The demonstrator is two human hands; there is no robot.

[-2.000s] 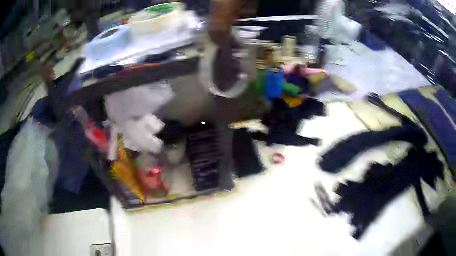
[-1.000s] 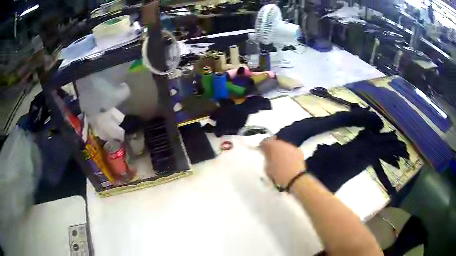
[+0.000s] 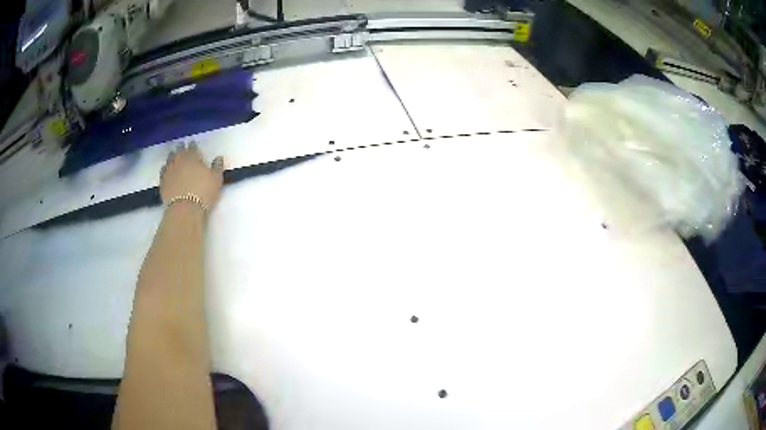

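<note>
My left hand (image 3: 191, 175), bare and with a beaded bracelet, reaches in from the bottom left. It lies palm down on the white machine table, over the long seam. Its fingers are a little apart, the thumb stands out to the right, and no held object shows. A purple-blue panel (image 3: 172, 117) lies just beyond the fingertips, partly below the machine head. A dark gap or strip (image 3: 273, 168) shows along the seam beside the hand. My right hand is not in view.
The white table (image 3: 470, 243) has small dark holes. A crumpled clear plastic bag (image 3: 651, 155) sits at its right edge. A control panel (image 3: 672, 403) is at the bottom right. The machine head (image 3: 92, 63) is at the back left, and a metal rail (image 3: 445, 29) crosses the back.
The view has swung from the shelf, black pieces and thread cones to the machine table. My right hand, earlier at a whitish ring by the black pieces, has left view; my left hand has appeared.
</note>
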